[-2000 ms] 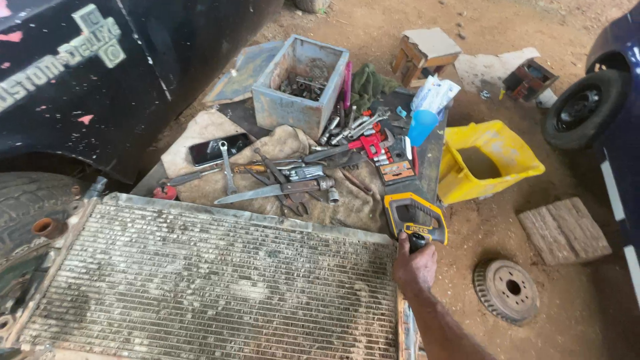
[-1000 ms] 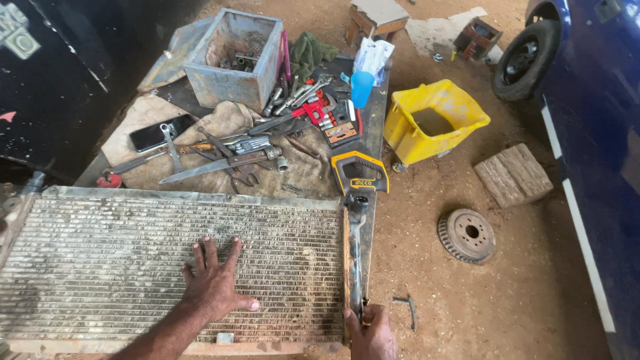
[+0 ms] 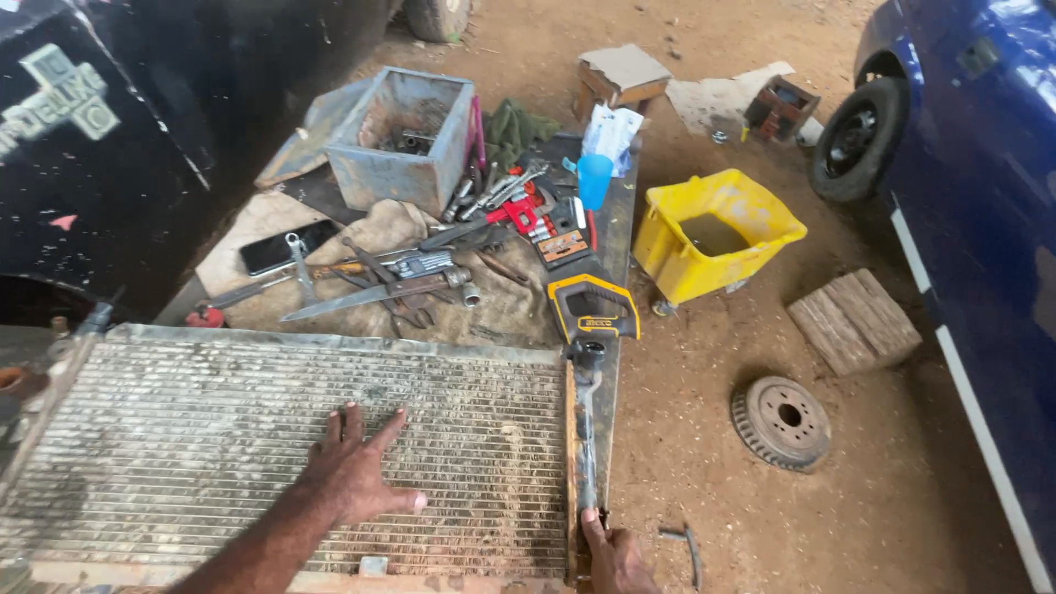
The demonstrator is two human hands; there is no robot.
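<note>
A dirty car radiator (image 3: 206,429) lies flat at the lower left, its finned core facing up. My left hand (image 3: 360,474) rests on the fins with its fingers spread, holding nothing. My right hand (image 3: 615,557) is at the near end of the radiator's right side tank (image 3: 586,437), thumb on the tank; its fingers are partly hidden, so its grip is unclear. Just beyond the tank's far end lies a hand saw's yellow and black handle (image 3: 596,309). A knife (image 3: 371,295), pliers (image 3: 404,309) and a combination wrench (image 3: 301,268) lie on cloth beyond the radiator.
A metal box (image 3: 396,173), a phone (image 3: 287,246), a red tool (image 3: 520,214) and a blue cup (image 3: 594,181) stand or lie farther back. On the ground at right are a yellow container (image 3: 701,272), a wooden block (image 3: 855,322) and a brake drum (image 3: 780,422). A blue vehicle (image 3: 990,206) borders the right.
Two seconds ago my right hand was by the saw handle; it has since moved to the near end of the side tank. My left hand has come into view on the fins.
</note>
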